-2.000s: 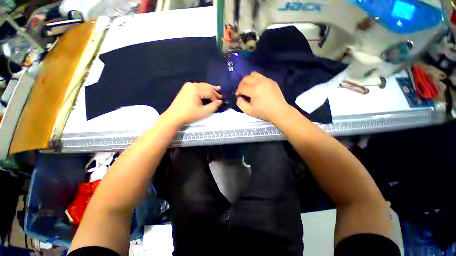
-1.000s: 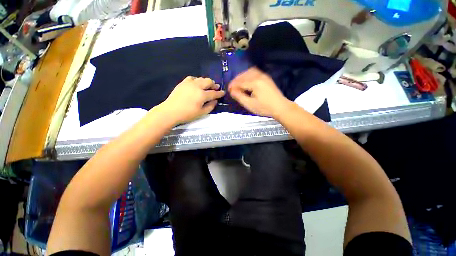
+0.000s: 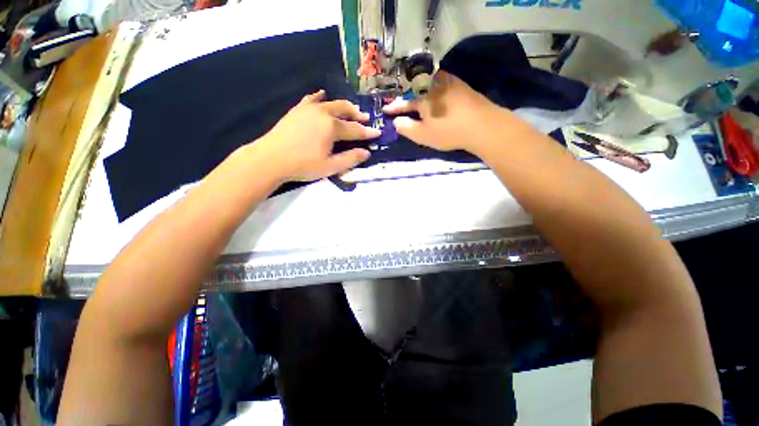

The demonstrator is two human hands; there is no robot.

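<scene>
A dark navy garment panel [image 3: 225, 108] lies flat on the white machine table, its wide part left of the needle and more dark cloth bunched under the machine arm. My left hand [image 3: 320, 140] lies on the panel with fingers spread, fingertips just left of the presser foot [image 3: 378, 106]. My right hand [image 3: 445, 115] is right of the foot, thumb and fingers pressing on the cloth; whether it pinches any cloth is unclear. A small bluish-purple patch [image 3: 384, 133] shows between the fingertips. The white sewing machine [image 3: 607, 50] stands behind.
Thread snips [image 3: 612, 152] lie right of my right forearm. A red cord coil [image 3: 737, 143] is at the far right. A ruler strip [image 3: 374, 255] runs along the front edge. A wooden strip [image 3: 52, 158] is at left. A blue bin [image 3: 55, 358] is below left.
The panel and both hands have moved away from the front edge, closer to the presser foot. My left fingers are more spread. The whole view has shifted.
</scene>
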